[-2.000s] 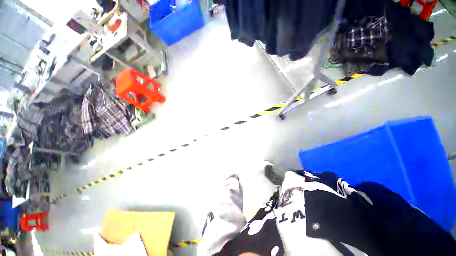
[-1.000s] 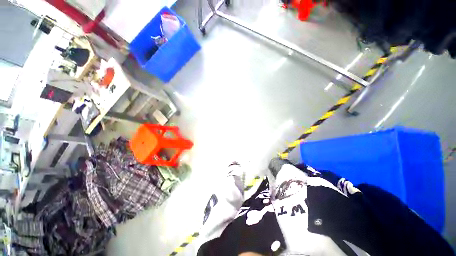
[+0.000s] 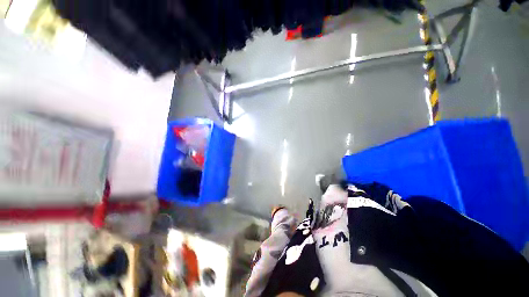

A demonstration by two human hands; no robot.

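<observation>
A large deep blue turnover crate (image 3: 481, 168) is at the right, beside my body and against my dark sleeve. The sleeve runs along its near side toward the lower right. Neither of my hands can be made out; any hand at the crate is hidden or outside the picture. A small skin-toned patch at the bottom edge is too cut off to identify. The crate's inside does not show.
A smaller blue crate (image 3: 217, 165) with red, white and dark things inside stands on the floor at left centre. A metal rack rail (image 3: 325, 68) crosses above, with dark hanging garments (image 3: 156, 29) along the top. A blurred small table (image 3: 203, 261) is lower left.
The view has turned; the smaller crate and rack are now nearer the centre, and the red stool and plaid heap are out of view. The large blue crate keeps its place beside my body.
</observation>
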